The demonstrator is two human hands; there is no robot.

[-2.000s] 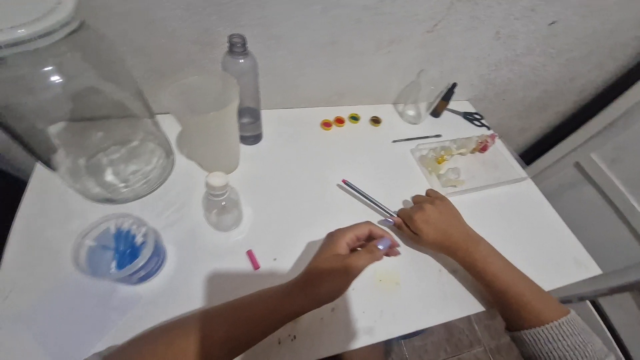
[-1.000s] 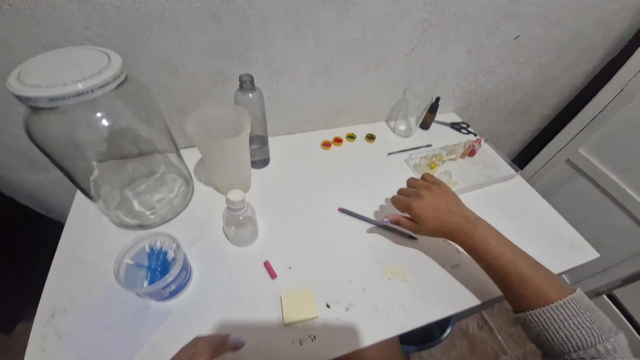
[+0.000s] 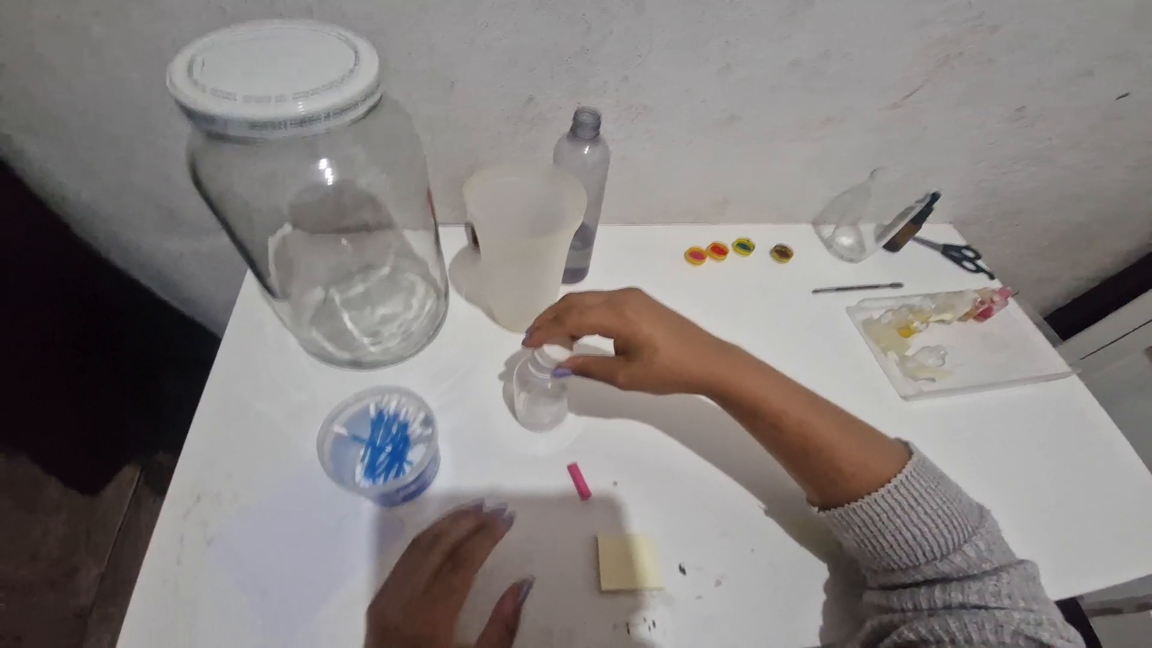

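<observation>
My right hand (image 3: 643, 346) has its thumb and fingers around the white cap of a small clear bottle (image 3: 540, 400), which stands upright on the white table. Low in the view, my left hand (image 3: 445, 576) is over the table with its fingers apart and nothing in it. Between the hands lies a small pink cylindrical piece (image 3: 579, 481). A yellow sticky-note pad (image 3: 625, 562) is to the right of my left hand. A round tub of blue cotton swabs (image 3: 382, 445) stands left of the small bottle.
A large lidded glass jar (image 3: 319, 225), a frosted plastic cup (image 3: 522, 243) and a grey bottle (image 3: 585, 180) stand at the back. Farther right are small round coloured pots (image 3: 717, 251), a thin metal tool (image 3: 857, 288), a clear funnel-like piece (image 3: 846, 220), scissors (image 3: 963, 256) and a paint-smeared tray (image 3: 981, 364).
My right hand has moved left from the pencil-like stick to the small bottle's cap. The stick it touched is no longer visible. My left hand has come farther into view, above the table's near part.
</observation>
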